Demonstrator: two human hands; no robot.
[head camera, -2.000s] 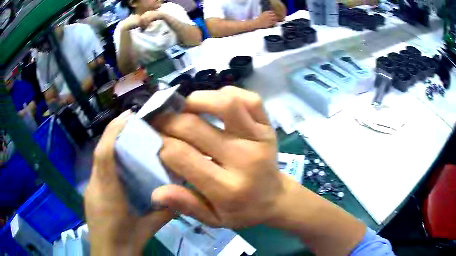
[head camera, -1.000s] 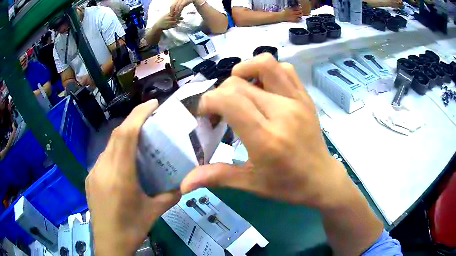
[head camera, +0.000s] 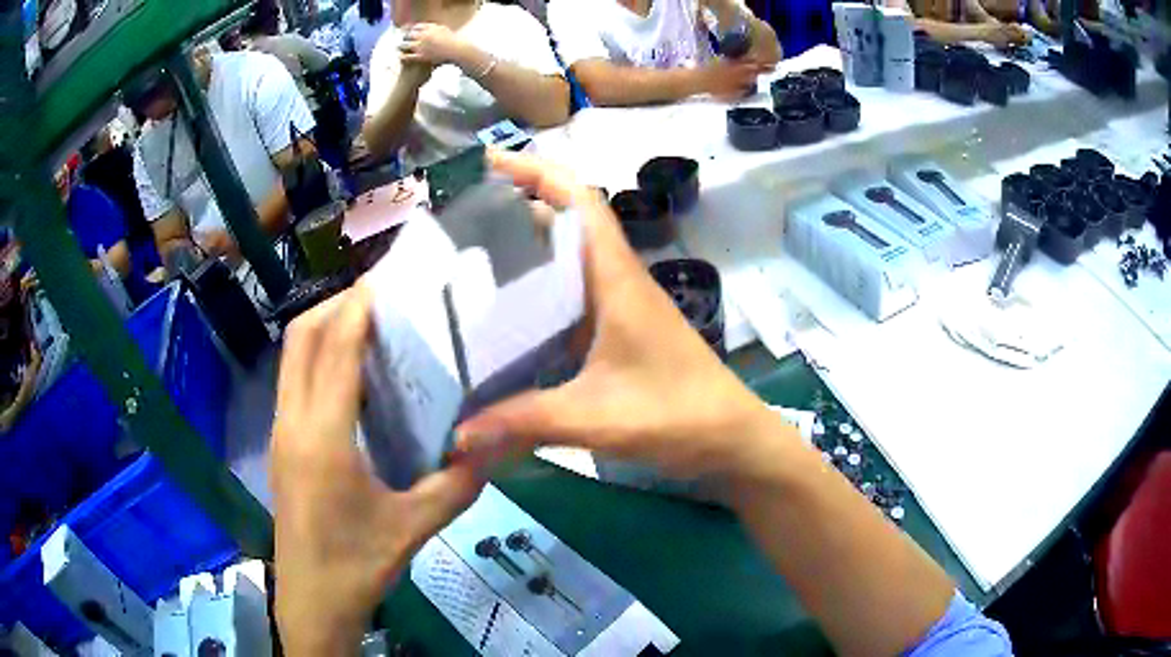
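A pale blue and white retail carton (head camera: 417, 340) is held up in front of me, its end facing me and blurred, with white end flaps showing. My left hand (head camera: 337, 462) grips its left side and lower edge. My right hand (head camera: 642, 347) grips its right side, thumb at the bottom edge and fingers behind the top. What is inside the carton cannot be seen. A flat carton blank (head camera: 533, 578) with a print of fans lies on the green mat (head camera: 681, 546) below my hands.
Cartons (head camera: 854, 250) lie at the far side, with a grey fan (head camera: 1014, 253) and white cloth (head camera: 1002, 336) to their right. Black cups (head camera: 796, 109) and small parts (head camera: 854, 456) are around. Blue bin (head camera: 129, 526), green post (head camera: 116, 347), red stool (head camera: 1140, 546). People sit opposite.
The carton has turned and its end now faces me more. My right fingers have moved from the opening to its top and right side. The view has shifted slightly.
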